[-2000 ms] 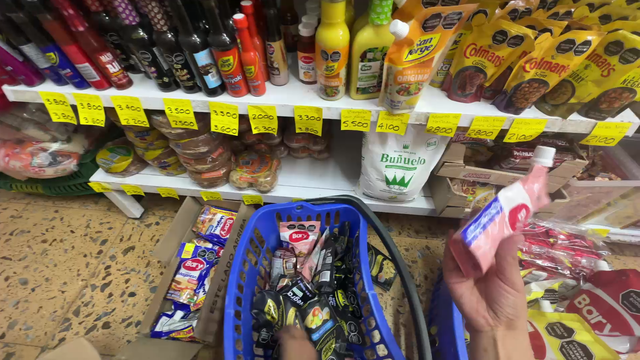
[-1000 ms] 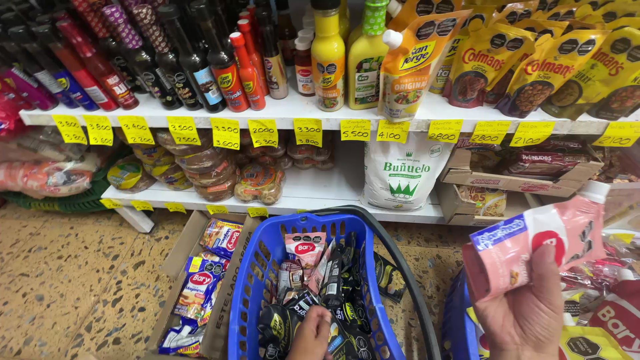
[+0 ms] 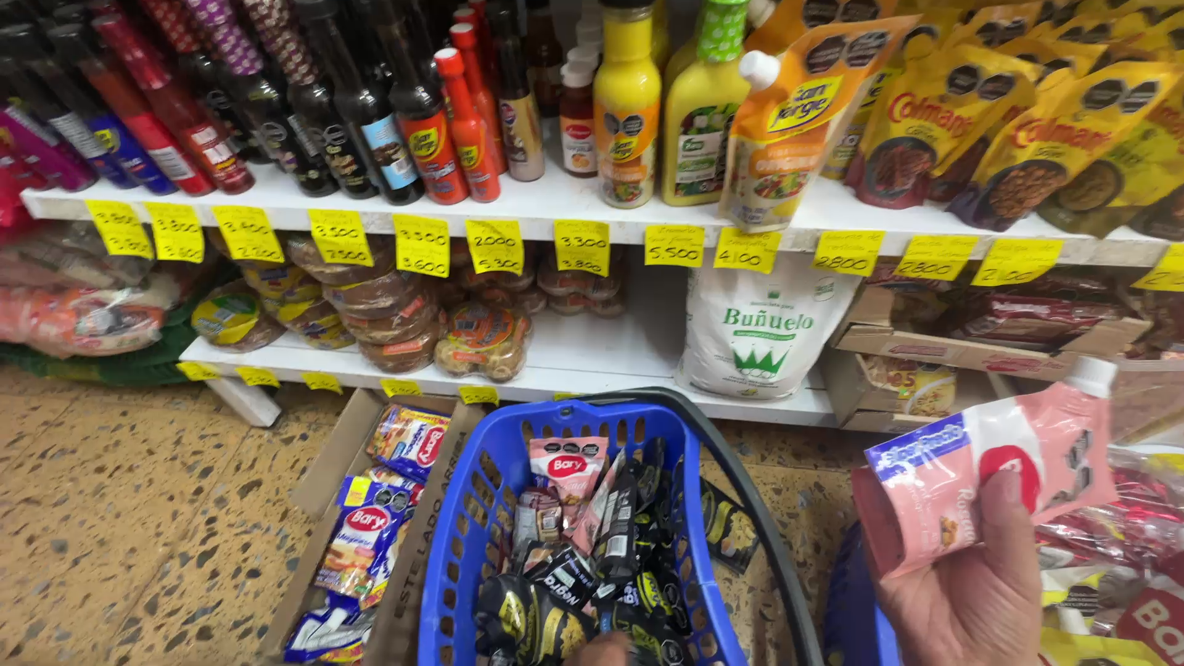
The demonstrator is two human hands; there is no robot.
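My right hand (image 3: 971,592) grips a pink sauce pouch (image 3: 990,476) with a white cap, thumb over its front, above a second blue basket (image 3: 856,601) at lower right. Only the fingertips of my left hand (image 3: 601,650) show at the bottom edge, over a blue plastic basket (image 3: 450,555); whether they hold anything is hidden. Inside that basket lie black pouches (image 3: 564,578) and a pink pouch (image 3: 567,467). Its black handle (image 3: 763,527) leans to the right side.
A cardboard box (image 3: 319,527) of sauce packets stands left of the basket on the speckled floor (image 3: 120,499). Behind runs a white shelf (image 3: 370,211) with sauce bottles, yellow pouches and price tags. A white flour bag (image 3: 763,333) sits below. Red packages (image 3: 1128,509) lie at right.
My left hand has moved down, nearly out of view. The pink pouch in my right hand, upright at first, has tilted over toward its side and moved to the right.
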